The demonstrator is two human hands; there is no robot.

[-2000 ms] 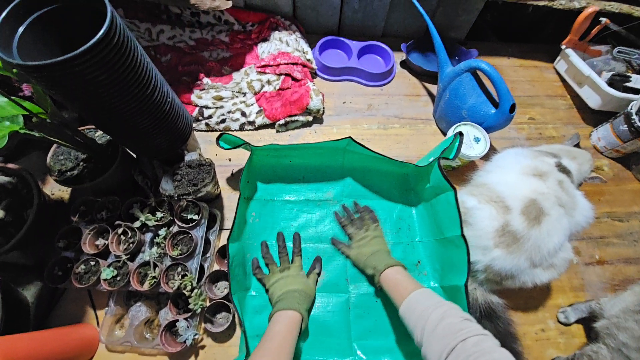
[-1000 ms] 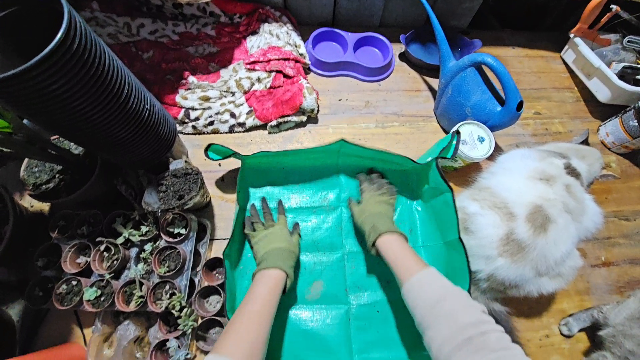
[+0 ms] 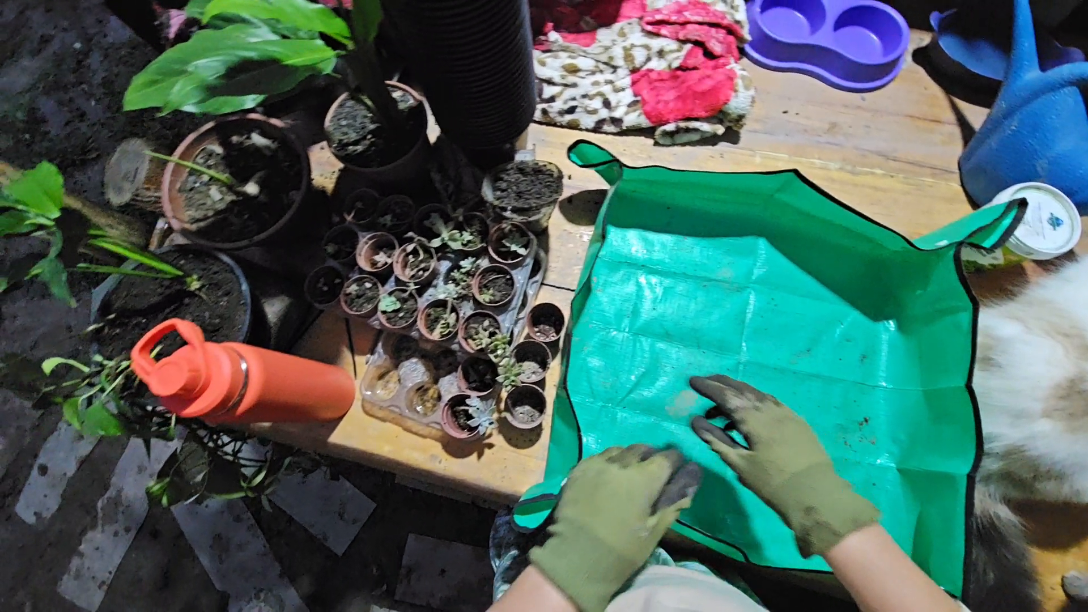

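A green waterproof potting mat (image 3: 731,314) with black edging and raised corners lies on the wooden deck. My left hand (image 3: 616,510), in an olive glove with dark fingertips, is over the mat's near edge by its near left corner; its fingers are bent, and whether they pinch anything is hidden. My right hand (image 3: 769,455), gloved alike, is just to the right over the mat, fingers spread and slightly curled, holding nothing. Specks of soil dot the mat. Left of it, small pots of succulents (image 3: 439,319) stand in and around a clear plastic tray (image 3: 408,418).
An orange bottle (image 3: 285,382) lies at the deck's left edge, near potted plants (image 3: 234,183). Behind are stacked black pots (image 3: 476,68), a patterned cloth (image 3: 595,81) and a purple double bowl (image 3: 837,38). At right are a blue watering can (image 3: 1033,119), a lidded tub (image 3: 1041,221) and a cat (image 3: 1033,382).
Both hands have come back from the mat's middle toward its near side, the left one to the near left corner. The view has swung left, bringing in the whole orange bottle.
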